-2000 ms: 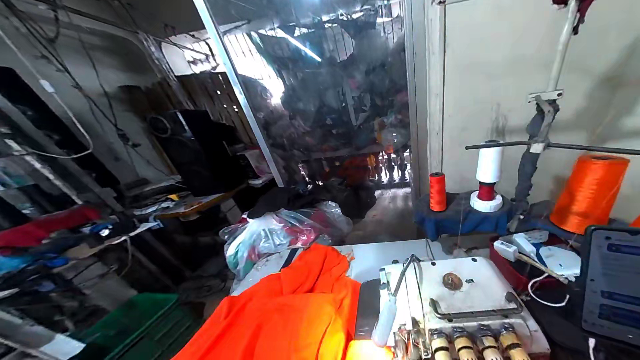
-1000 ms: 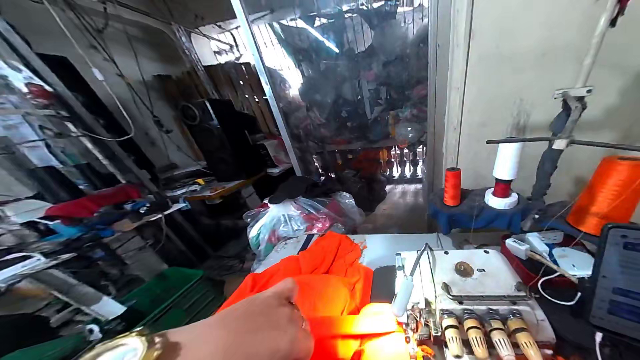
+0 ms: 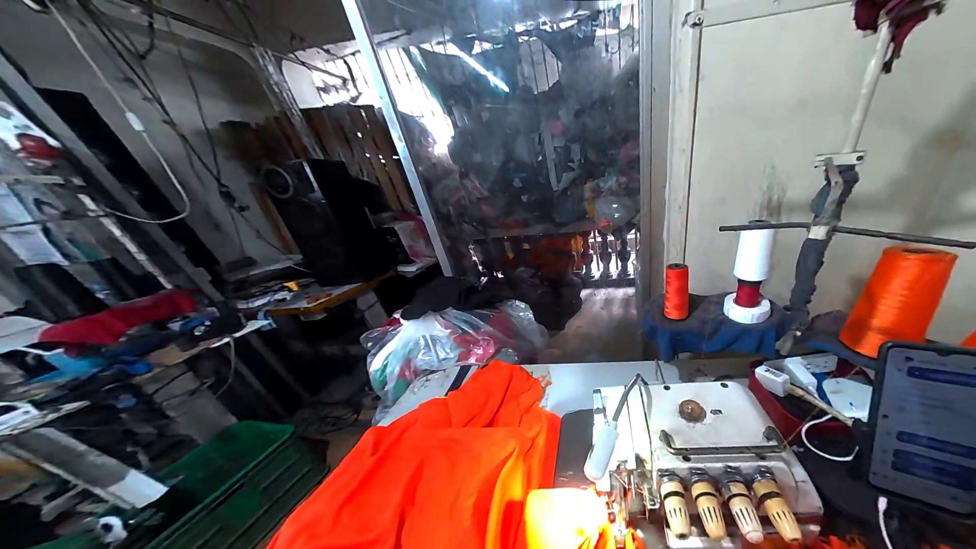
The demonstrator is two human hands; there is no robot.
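Neither of my hands shows in the head view now. Orange fabric [image 3: 450, 465] lies draped over the table [image 3: 583, 385], its right edge at the needle area of a white overlock sewing machine [image 3: 717, 419]. A bright lamp glow washes out the cloth beside the presser area. Several tan tension knobs [image 3: 707, 505] line the machine's front. Behind it stand a small red-orange thread spool [image 3: 675, 292], a white thread cone [image 3: 753, 255] and a large orange thread cone [image 3: 900, 301].
A tablet [image 3: 924, 427] stands at the right beside a red container [image 3: 770, 400] with white chargers and cables. Clear plastic bags of cloth [image 3: 450, 343] sit behind the table. A green plastic crate [image 3: 221, 480] is at lower left, below cluttered shelves.
A hand with a gold-coloured watch, resting on the orange fabric one second ago, has gone out of view. Two seconds ago no hand was visible either.
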